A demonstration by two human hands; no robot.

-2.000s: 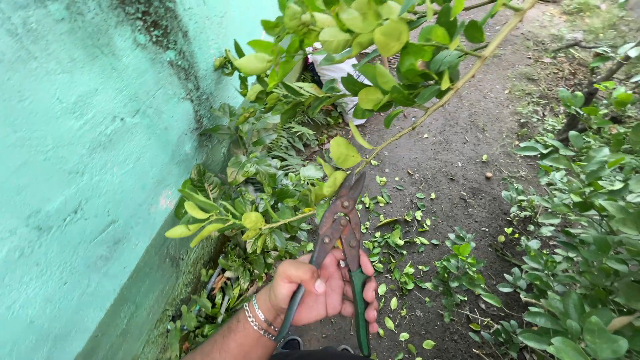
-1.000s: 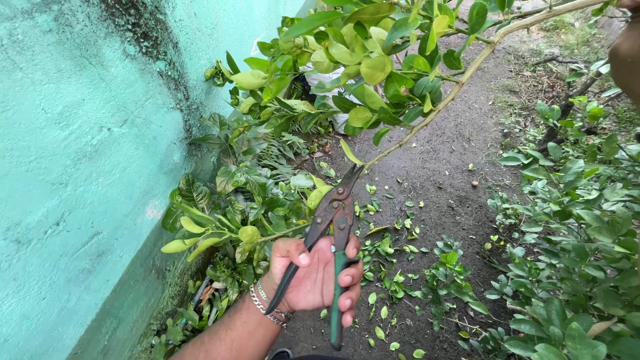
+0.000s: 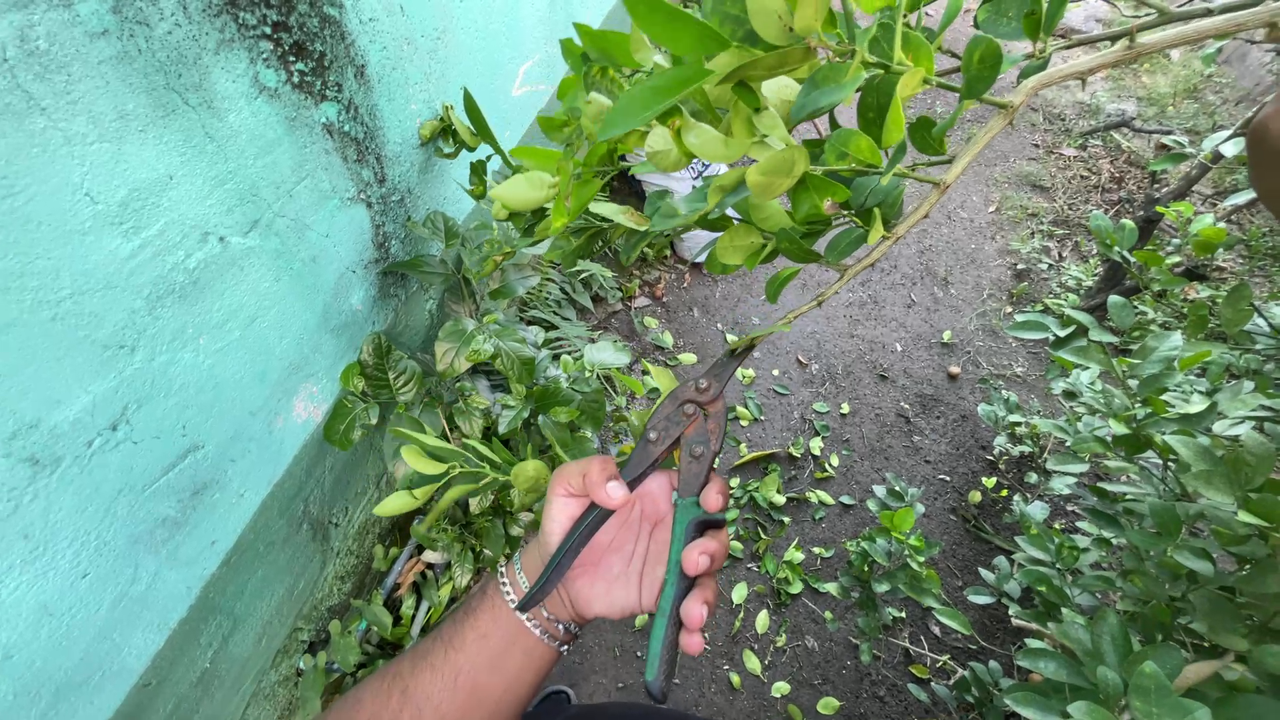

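Note:
My left hand (image 3: 625, 545), palm up with bracelets at the wrist, holds metal snips (image 3: 690, 420) with green and black handles. The handles are spread, and the rusty blades meet the thin lower end of a thorny citrus branch (image 3: 925, 205). This branch slopes down from the upper right and bears green leaves and a pale green fruit (image 3: 523, 190). Left of my wrist is a sprig of long leaves (image 3: 430, 475) with a small round green fruit (image 3: 530, 475); its link to the branch is hidden. Part of what looks like my right hand (image 3: 1266, 155) shows at the right edge, its fingers unseen.
A turquoise wall (image 3: 170, 300) runs along the left, with leafy plants (image 3: 510, 370) at its foot. Cut leaves (image 3: 790, 560) lie on the dark soil path (image 3: 880, 360). Dense shrubs (image 3: 1150, 520) stand at right. A white bag (image 3: 690, 180) is partly behind the leaves.
The snips have shifted along the branch from a point near a yellow-green leaf to its thin lower end. Part of a hand has come into view at the right edge.

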